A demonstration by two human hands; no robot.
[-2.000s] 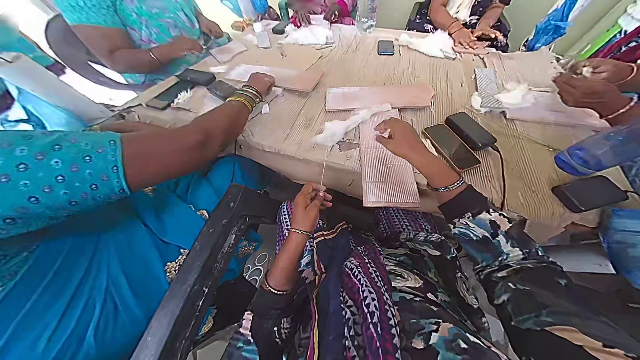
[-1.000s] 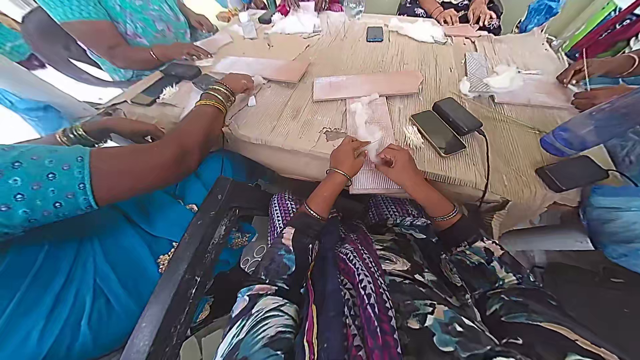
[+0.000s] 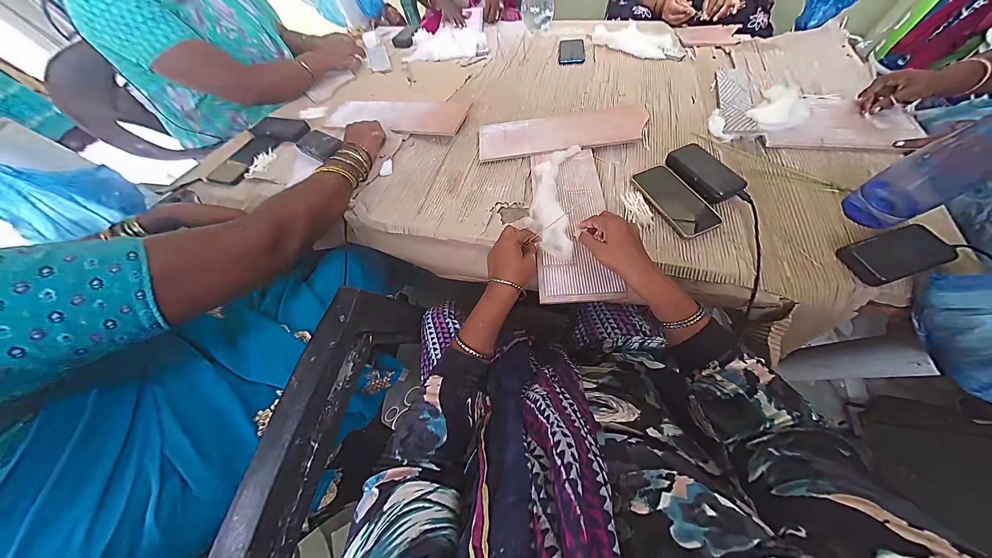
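My left hand pinches one end of a thin pale stick over the near part of a pinkish ribbed tile. At its right, my right hand has its fingers bent close to the stick; whether it holds anything is too small to tell. A long tuft of white cotton lies on the tile and reaches down between my hands. Another pinkish tile lies crosswise beyond it. A small bundle of white wicks is just right of my right hand.
A smartphone and a black power bank with a cable lie to the right. A neighbour's arm with bangles reaches onto the table at left. A blue-based bottle and another black device are at far right.
My left hand was low over my lap two seconds ago, then both hands came together at the cotton. Now they are apart, with a thin stick showing between them.
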